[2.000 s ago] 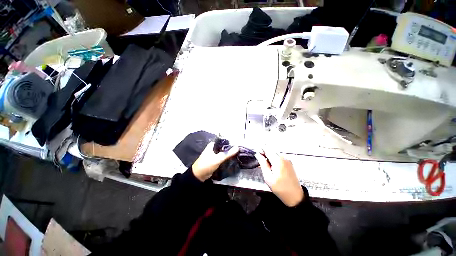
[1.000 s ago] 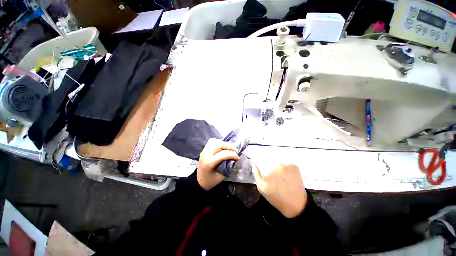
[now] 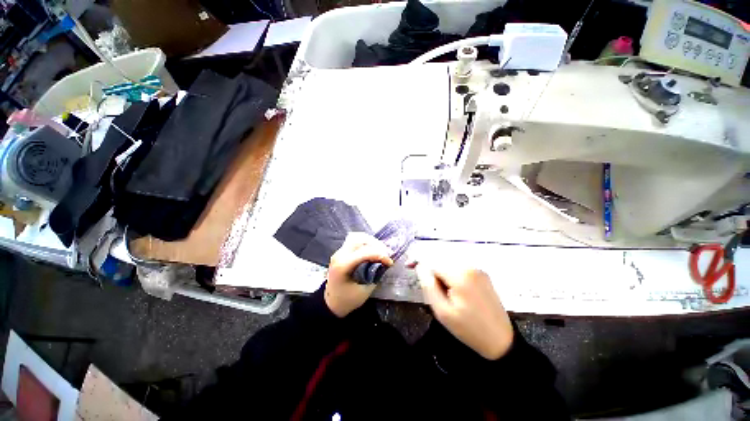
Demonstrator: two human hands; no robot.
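A small dark grey cloth part [image 3: 321,230] lies at the front edge of the white sewing table, its flat end spread to the left. My left hand [image 3: 349,275] is closed around its bunched right end, with a rolled bit showing between the fingers. My right hand [image 3: 465,304] is just right of it with fingers curled; a tiny dark tip shows at the fingertips, and I cannot tell what, if anything, it holds. The presser foot and needle area [image 3: 440,189] of the sewing machine [image 3: 567,123] is beyond the hands, with no cloth under it.
Folded black cloth [image 3: 185,156] lies on a brown board [image 3: 234,197] at left. Red-handled scissors [image 3: 713,273] lie at the right front edge. A blue pen [image 3: 608,201] stands under the machine arm. A control panel [image 3: 696,37] is at top right, and a white cloth bin [image 3: 329,33] behind.
The cloth was stretched between both hands; now my left hand alone grips its bunched end. My right hand has moved slightly right, apart from the cloth. The flat end is spread on the table.
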